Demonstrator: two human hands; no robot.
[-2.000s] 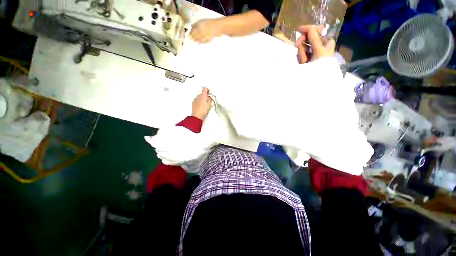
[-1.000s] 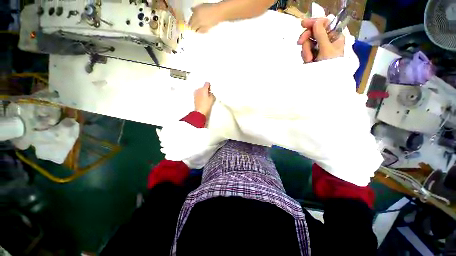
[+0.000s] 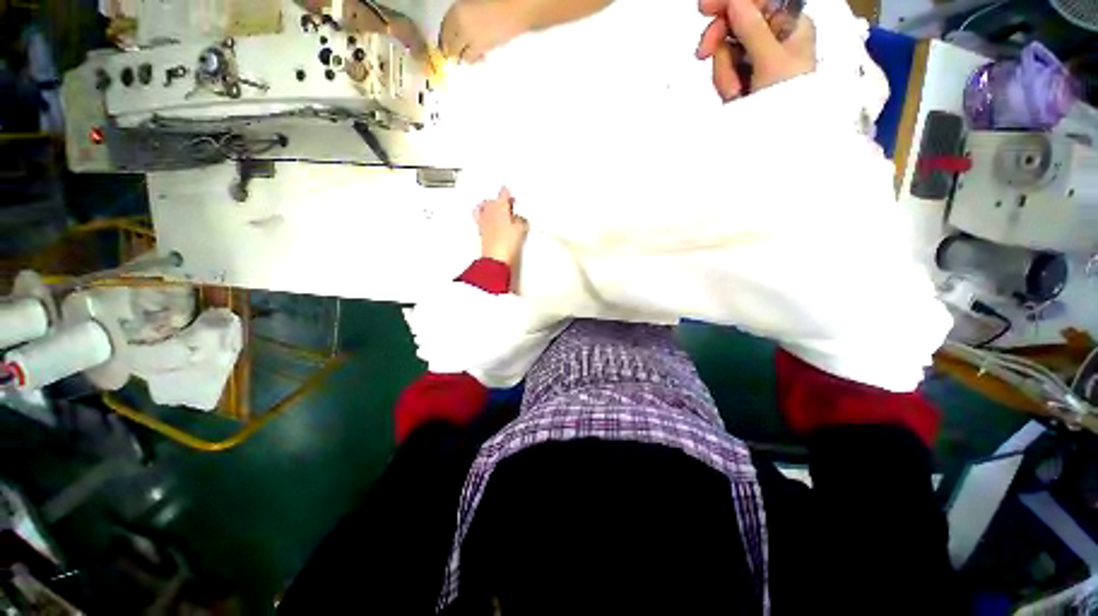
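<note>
A large overexposed white garment [image 3: 686, 181] lies spread over the pale sewing table [image 3: 277, 241] and hangs over its front edge. My left hand [image 3: 502, 226] is on the garment's left part, fingertips together at the cloth; what they pinch is lost in the glare. My right hand [image 3: 761, 46] is at the top, above the garment's far right part, fingers curled around a small dark tool [image 3: 785, 15], likely thread snips, partly cut off by the frame's top edge.
Another person's hand [image 3: 476, 29] rests at the garment's far left edge beside a sewing machine [image 3: 265, 78]. A second machine [image 3: 1023, 169] and a purple jug [image 3: 1023, 87] stand at the right. A yellow cart frame [image 3: 241, 439] and thread cones [image 3: 60, 351] are at the left.
The view has shifted, so the table and machine sit higher and further right. My right hand shows nearer the frame's top edge. My left hand stays at the garment's left part.
</note>
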